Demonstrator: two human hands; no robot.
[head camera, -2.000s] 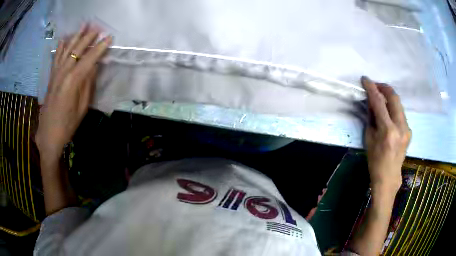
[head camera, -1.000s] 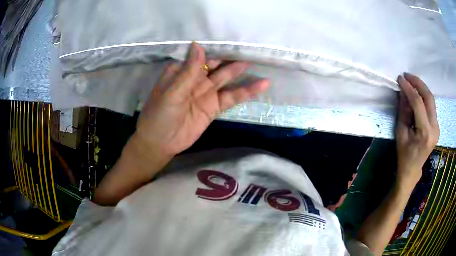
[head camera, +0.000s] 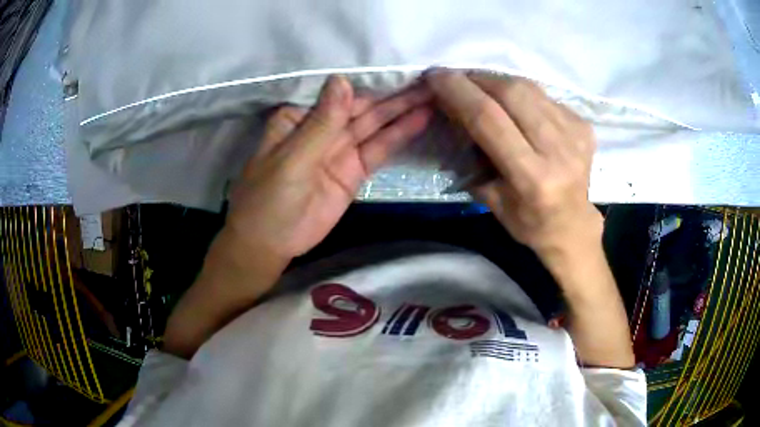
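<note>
The light grey-beige jacket body (head camera: 250, 37) lies spread on the table. A thin white piping line (head camera: 208, 86) curves across it from left to right. Below the piping is a crinkled strip of lining (head camera: 158, 125). My left hand (head camera: 308, 163) is palm up at the middle, its thumb at the piping and its fingers under the cloth edge, with the lining between them. My right hand (head camera: 525, 154) is beside it, its fingertips on the piping edge near my left fingertips. A small dark pointed thing, perhaps snips, shows blurred under my right palm.
The pale blue-white table edge (head camera: 400, 187) runs between the cloth and my white printed T-shirt (head camera: 400, 367). Yellow wire baskets stand at the left (head camera: 50, 300) and right (head camera: 717, 317). A grey bottle-like thing (head camera: 660, 304) is below the table at right.
My right hand has moved left from the right end of the piping to the middle. My left hand first came right from the left end, then stayed at the middle holding the edge.
</note>
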